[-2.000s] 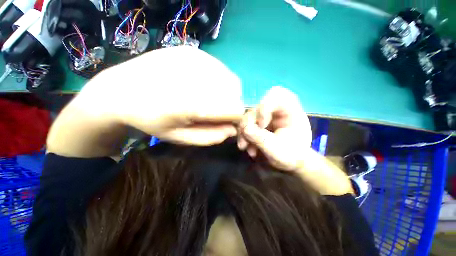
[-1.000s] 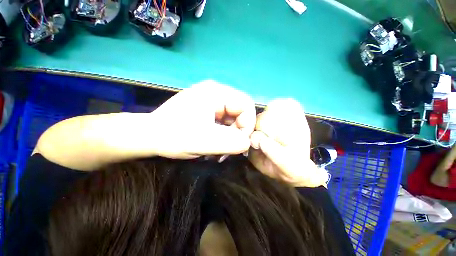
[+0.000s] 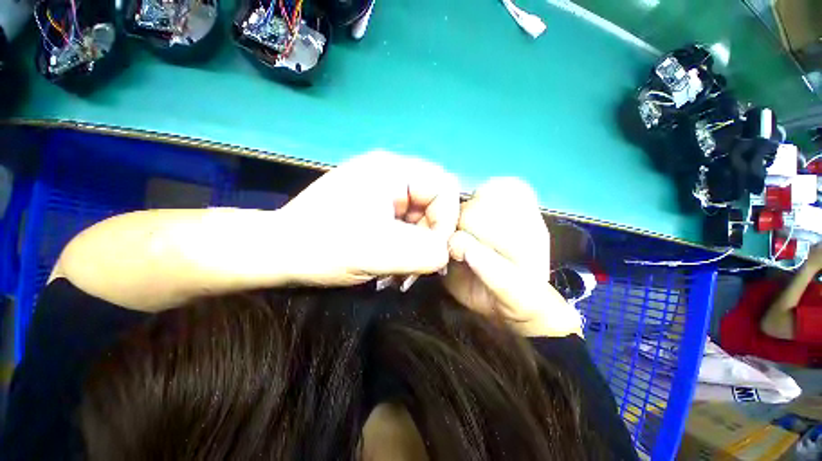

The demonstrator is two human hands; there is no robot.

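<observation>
My left hand and my right hand meet at the fingertips in front of the green bench's near edge, close to my chest. The fingers of both hands are bent and pinched together. Whatever may lie between the fingertips is hidden or too small to tell. The hands are overexposed, so little detail shows. Hair covers the lower middle of the view.
Open black camera heads with coloured wires stand at the back left. A white cable socket lies at the back. Black camera heads cluster at right, beside red and white parts. A blue crate stands below; a person's red sleeve is at right.
Since two seconds ago, the view has shifted right, bringing red and white parts and a person into view. My left forearm has lowered. In the last second the hands have barely moved.
</observation>
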